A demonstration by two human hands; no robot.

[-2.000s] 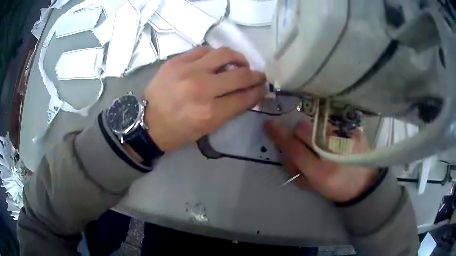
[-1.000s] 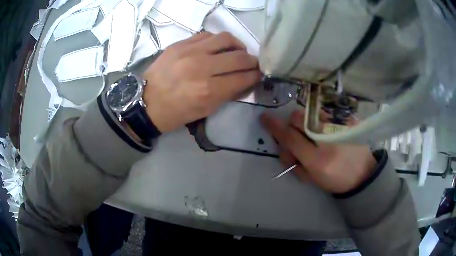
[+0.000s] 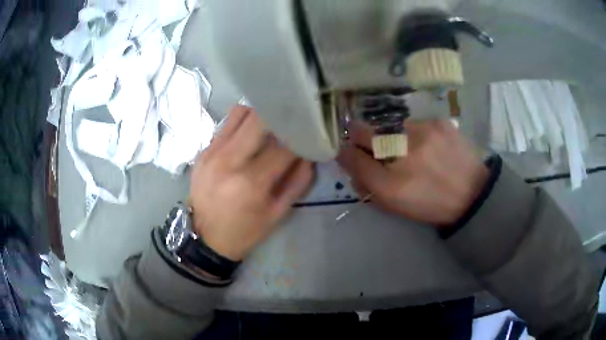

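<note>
The sewing machine head [image 3: 266, 73] blocks the view of the needle and presser foot. My left hand [image 3: 246, 189], with a watch on its wrist, is slightly blurred on the bed left of the head. Its fingers are curled, and whether they hold fabric cannot be told. My right hand [image 3: 418, 176] lies right of the needle area, its fingertips partly behind the tension knob [image 3: 390, 145]. A thin metal awl [image 3: 342, 215] sticks out below its fingers. White sewn tabs [image 3: 179, 126] overlap in a pile left of the head.
A fan of narrow white strips [image 3: 538, 116] lies on the table at the right. A loose white tape [image 3: 76, 166] curls at the pile's left edge. A ruffled white scrap bundle [image 3: 66, 299] hangs at the table's left edge. The rounded table edge [image 3: 319, 305] runs near me.
The view has shifted, so the machine head sits further left and the strips show fully. My left hand has drawn back towards me with fingers more curled. My right hand still has the awl.
</note>
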